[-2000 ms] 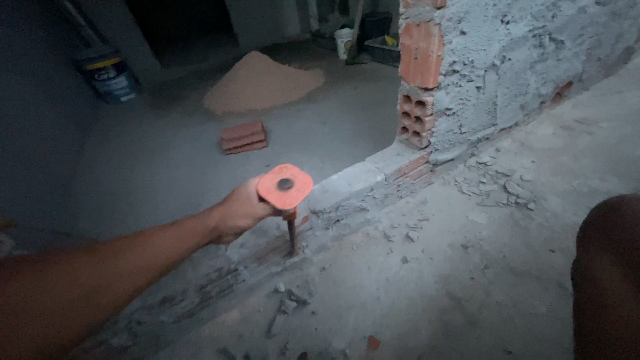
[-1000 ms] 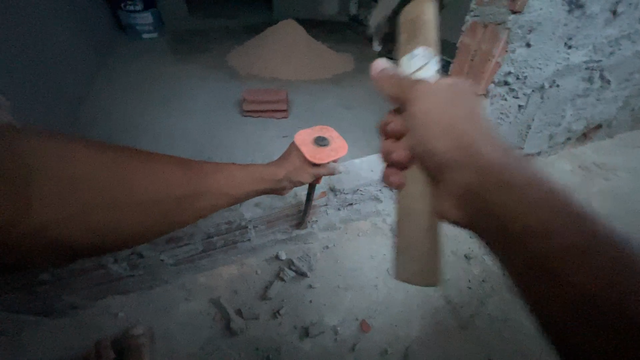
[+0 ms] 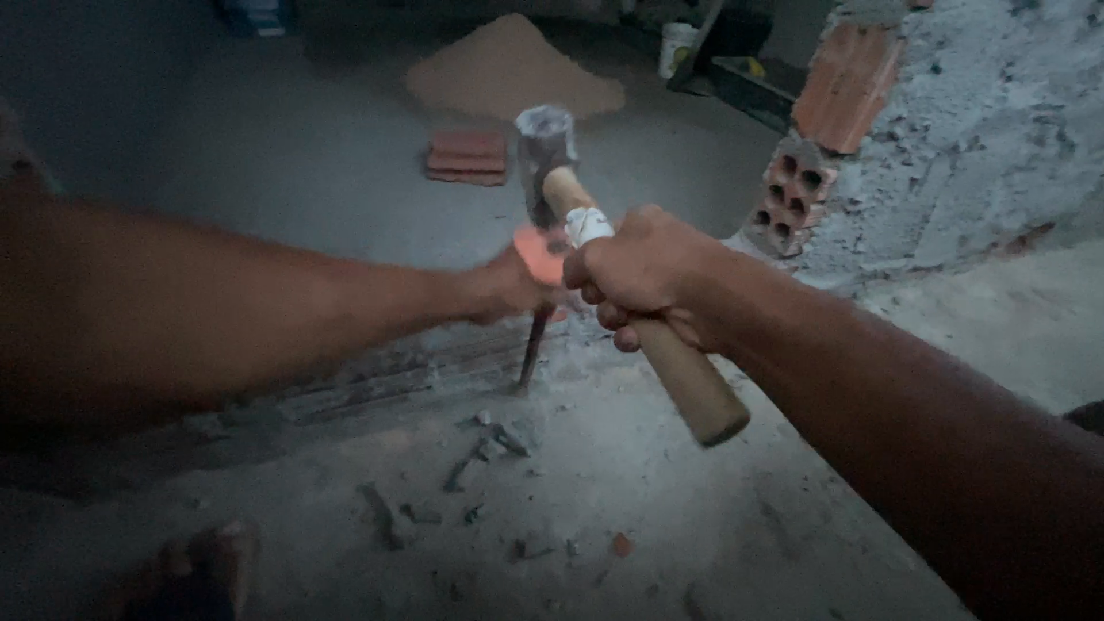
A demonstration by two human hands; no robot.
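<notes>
My left hand [image 3: 504,280] grips a steel chisel [image 3: 535,345] just under its orange hand guard [image 3: 542,254]. The chisel stands nearly upright, its lower end at the edge of a broken masonry strip [image 3: 405,371]. My right hand [image 3: 647,267] is closed round the wooden handle of a hammer [image 3: 690,379], with white wrapping near the upper part of the handle. The heavy metal hammer head [image 3: 545,164] is at the chisel's struck end; whether they touch cannot be told. Part of the guard is hidden behind my right hand and the hammer.
Mortar rubble [image 3: 492,444] lies on the near floor. Beyond are stacked red bricks [image 3: 467,158], a sand pile [image 3: 517,73] and a white bucket [image 3: 679,50]. A rough wall [image 3: 975,129] with exposed hollow bricks [image 3: 789,203] rises at the right. A foot [image 3: 211,561] shows at lower left.
My right hand, out of view two seconds ago, came in with the hammer. Since one second ago the hammer has come down and its head now shows at the chisel. My left hand keeps its grip.
</notes>
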